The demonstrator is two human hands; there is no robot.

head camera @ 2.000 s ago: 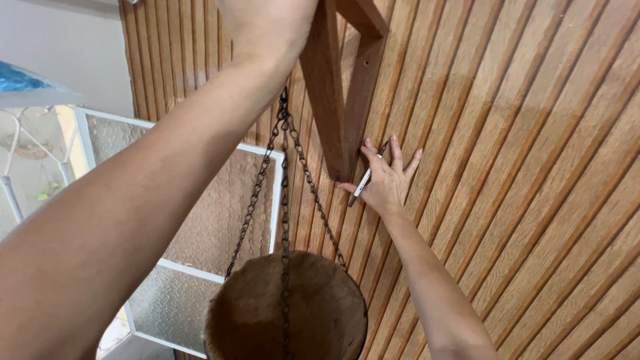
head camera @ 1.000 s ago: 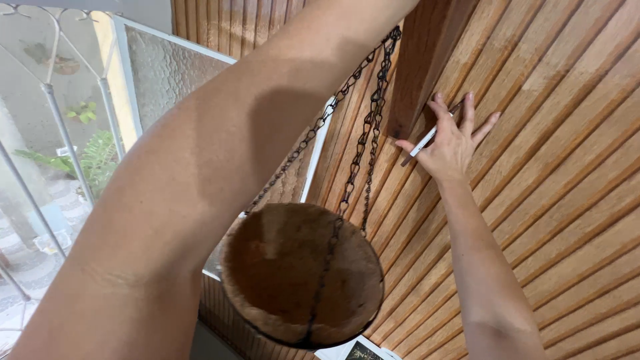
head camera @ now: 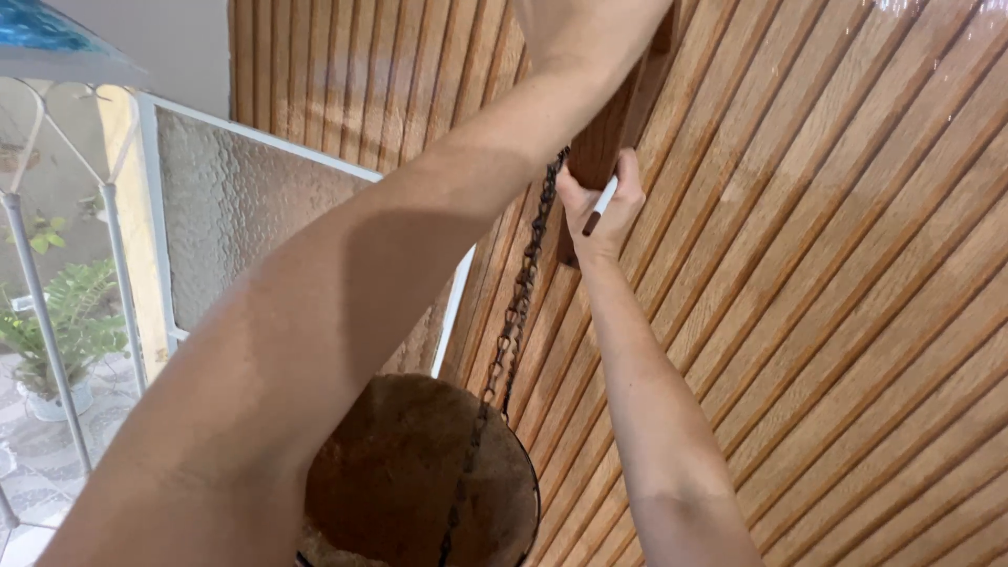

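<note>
My right hand grips the lower part of a dark wooden bracket against the slatted wood wall. A white pen with a dark end is held in the same hand, slanting across the palm. My left hand reaches up to the bracket's upper part; its fingers are cut off by the top edge, so its hold cannot be seen. Dark metal chains hang down beside the bracket to a round brown hanging planter, partly hidden behind my left forearm.
Slatted wood panelling covers the wall. At the left stand a white-framed textured glass window panel and a metal grille, with a potted fern beyond it. A blue-patterned thing is at the top left.
My right hand, earlier spread on the panelling at the bracket's lower end with the pen, is now wrapped around the bracket. The pen is still in it.
</note>
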